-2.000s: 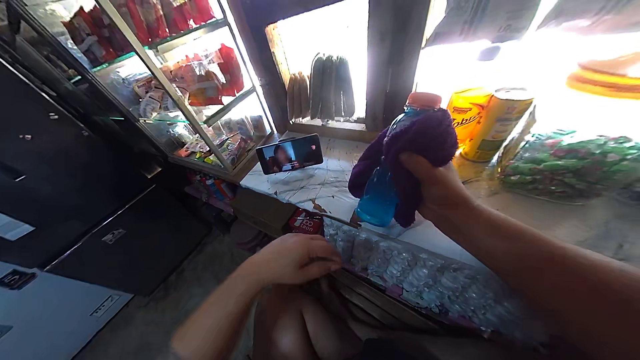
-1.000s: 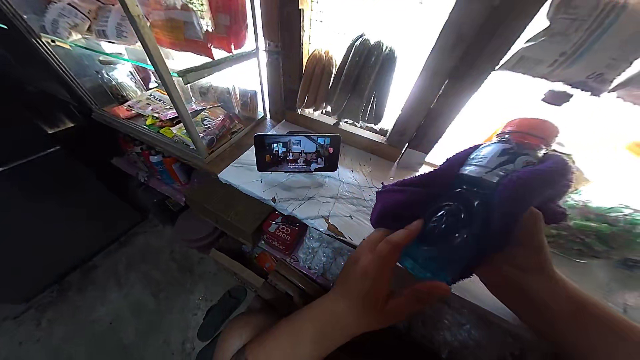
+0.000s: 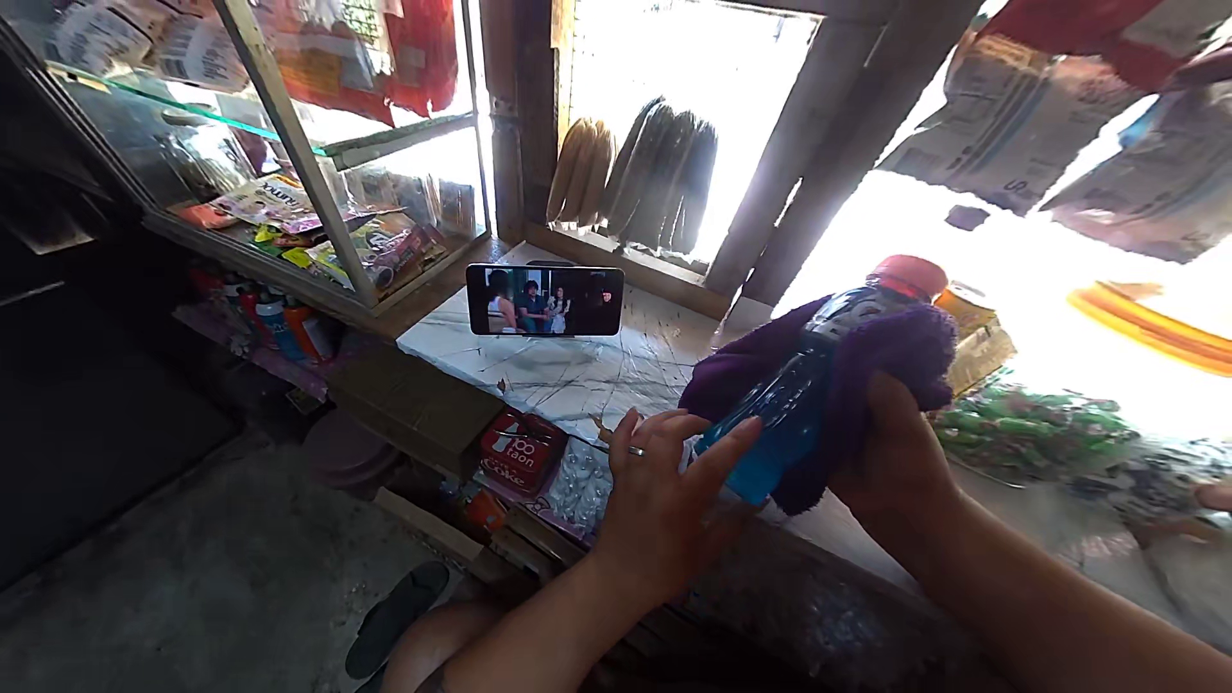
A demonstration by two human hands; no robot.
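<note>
A clear plastic bottle of blue liquid [image 3: 775, 423] with a red cap leans to the right, partly wrapped in a purple cloth [image 3: 881, 356]. My right hand [image 3: 890, 443] grips the bottle through the cloth from the right side. Near the bottle's lower end is my left hand [image 3: 664, 491], its fingers spread and a ring on one; whether the fingertips touch the bottle cannot be told. Beyond my left hand, a smartphone [image 3: 545, 300] stands sideways on the marble-patterned counter [image 3: 568, 371], its screen showing people.
A glass display case [image 3: 346, 231] with packets stands at the left. Below the counter edge are a red tin [image 3: 521, 452], a cardboard box [image 3: 419, 409] and clear plastic packs [image 3: 582, 486]. A yellow can [image 3: 965, 308] and a bag of green and red items [image 3: 1039, 428] lie at the right.
My left hand has risen from near my lap to the bottle's lower end. The bottle, upright two seconds ago, is now tilted in my right hand. The view has shifted.
</note>
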